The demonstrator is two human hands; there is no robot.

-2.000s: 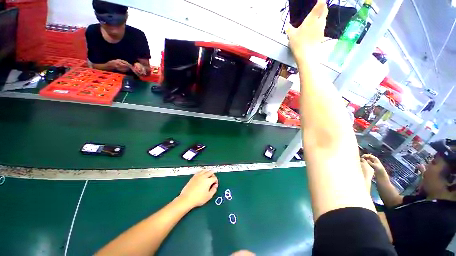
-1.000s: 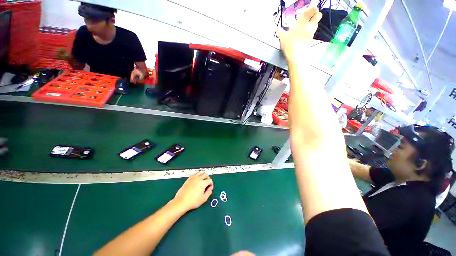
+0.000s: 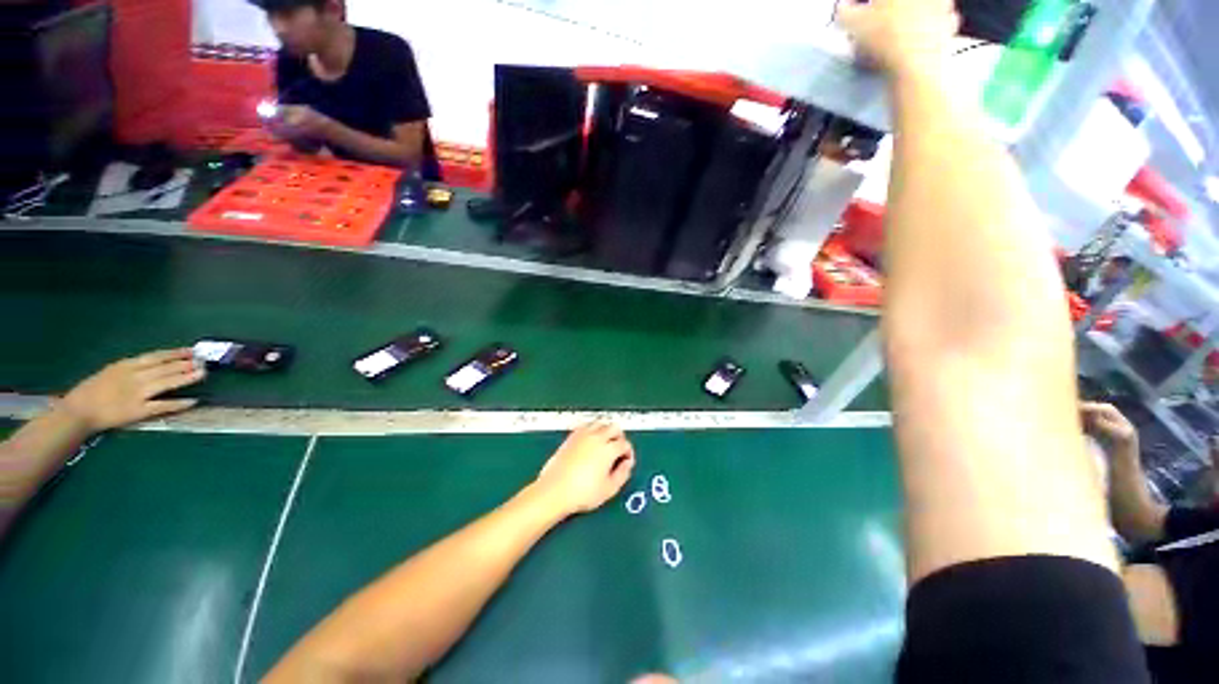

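My left hand (image 3: 588, 468) rests on the green bench against the speckled rail, fingers loosely curled. Nothing shows in it, but its underside is hidden. Several thin white rings (image 3: 672, 552) lie just right of it. My right hand (image 3: 902, 30) is raised at the shelf, cut off by the top edge; what it touches or holds cannot be seen. On the green belt beyond the rail lie several black phones with pale ends, such as one near the middle (image 3: 481, 369) and one farther right (image 3: 723, 378).
Another person's hand (image 3: 134, 390) reaches over the rail (image 3: 374, 421) to the leftmost phone (image 3: 243, 354). A slanting grey post (image 3: 845, 377) stands at the right. Across the line, a person (image 3: 354, 87) sits behind a red-orange tray (image 3: 297, 198). A green bottle (image 3: 1027, 60) is upper right.
The view has shifted, so my right hand sits higher and nearer the top edge, and the dark thing seen at it is out of view. Another person's hand has come in at the left.
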